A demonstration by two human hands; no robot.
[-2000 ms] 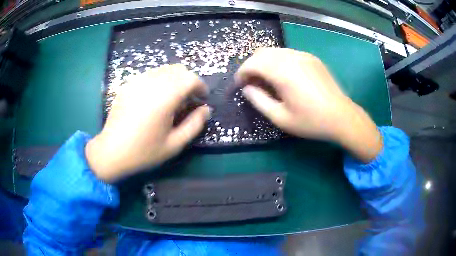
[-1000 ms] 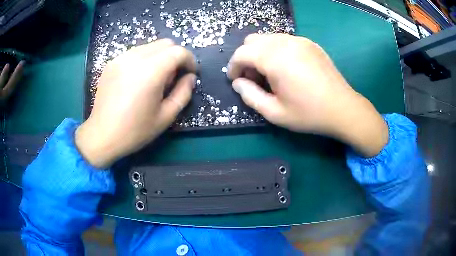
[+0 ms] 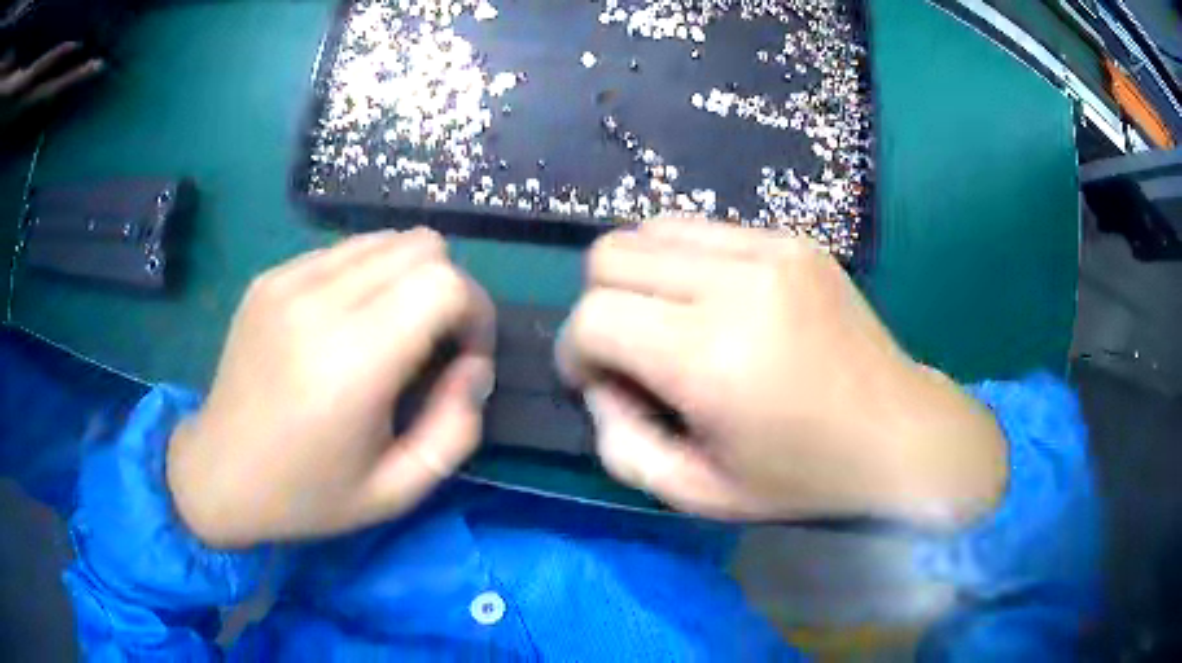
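Observation:
The black bar-shaped housing point(image 3: 534, 376) lies on the green mat at the near edge, mostly hidden under my hands. My left hand point(image 3: 344, 389) is over its left part, thumb and fingertips close together. My right hand point(image 3: 745, 369) is over its right part, fingers curled with the thumb near the fingertips. Both hands are blurred, and I cannot tell if either pinches a fastener. The black parts tray point(image 3: 544, 117) lies just beyond my hands, with many small shiny metal fasteners point(image 3: 415, 104) scattered in it.
Another black housing point(image 3: 97, 231) lies on the mat at the left. Another person's hand point(image 3: 46, 71) shows at the upper left. Metal rails point(image 3: 1037, 58) and an orange-brown block point(image 3: 1135, 101) are at the upper right. A grey bar point(image 3: 1141, 168) is at the right edge.
Both hands have moved from over the tray to over the near housing, now covering it. The view has shifted, and the left housing shows more fully. The fasteners in the tray are spread differently.

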